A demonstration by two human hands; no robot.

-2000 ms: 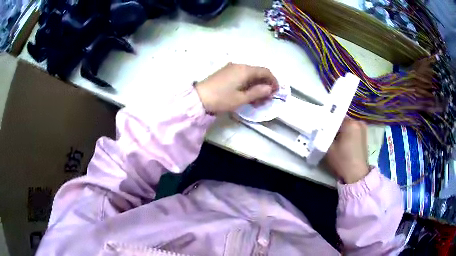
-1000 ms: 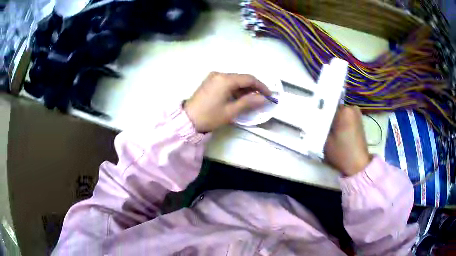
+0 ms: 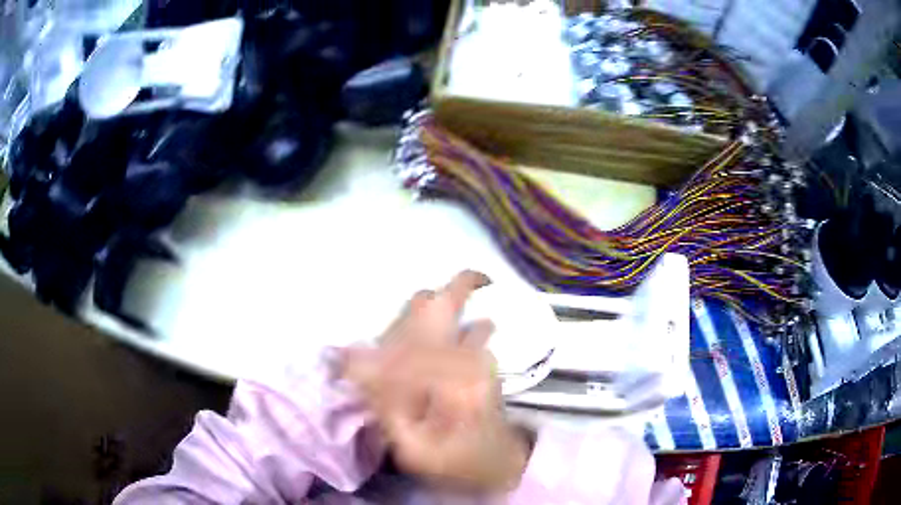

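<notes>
The white housing with bracket (image 3: 598, 347) lies right of centre, its round cup to the left and its flat base to the right. My left hand (image 3: 420, 330) is at the left edge of the round cup, fingers pointing up; its grip is unclear. My right hand (image 3: 454, 419) is blurred, crosses in front of my left hand and partly hides it. Its fingers and anything in them cannot be made out. The right hand is away from the housing's base.
Black cups (image 3: 148, 187) are heaped at left, with another white housing (image 3: 178, 67) on top. A wire bundle (image 3: 553, 232) lies behind the work. A cardboard box (image 3: 573, 138) holds white parts. Blue-striped packaging (image 3: 726, 375) and a red crate (image 3: 864, 473) are at right.
My right hand has left the housing's base and moved left, overlapping my left hand. The view has shifted, showing more of the box and the heap. The housing appears lower.
</notes>
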